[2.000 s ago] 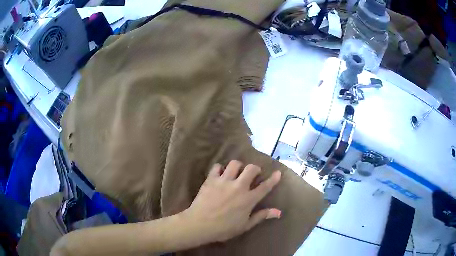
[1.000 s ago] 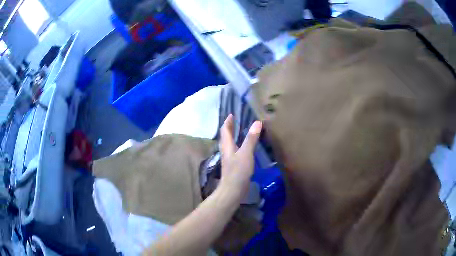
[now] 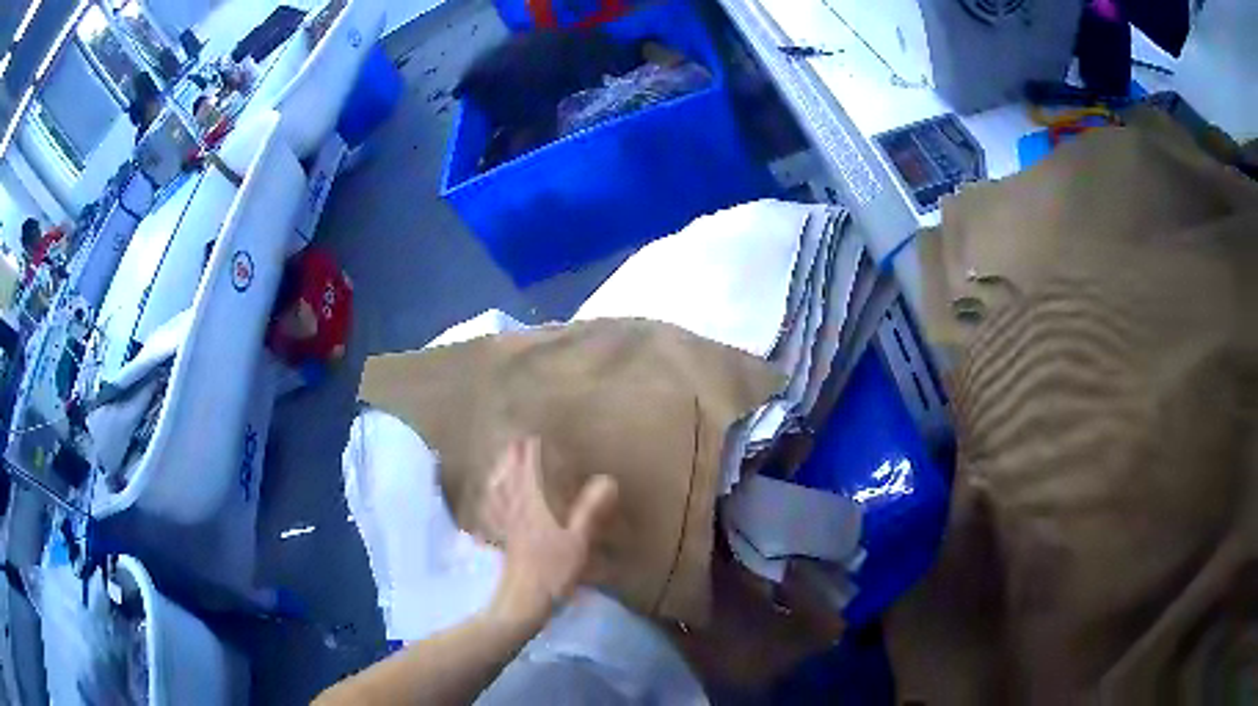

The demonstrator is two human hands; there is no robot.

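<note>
My left hand (image 3: 538, 531) rests on or just above a brown panel (image 3: 621, 393) with a dark curved line, fingers spread and slightly blurred. The brown panel lies on top of a panel stack (image 3: 738, 276) of layered off-white pieces, left of the sewing table. It cannot be told whether my fingers grip its cloth. A large brown fabric piece (image 3: 1090, 400) drapes over the table and its edge at the right. My right hand is not in view.
A blue bin (image 3: 607, 173) with dark and patterned cloth stands on the floor beyond the stack. Blue plastic (image 3: 883, 483) shows beside the stack. The white table edge (image 3: 828, 124) runs along the upper right. A row of white sewing stations (image 3: 207, 331) stands at the left.
The view has swung left from the machine to the panel stack. My left hand has left the brown cloth on the table and moved over the stack's top panel.
</note>
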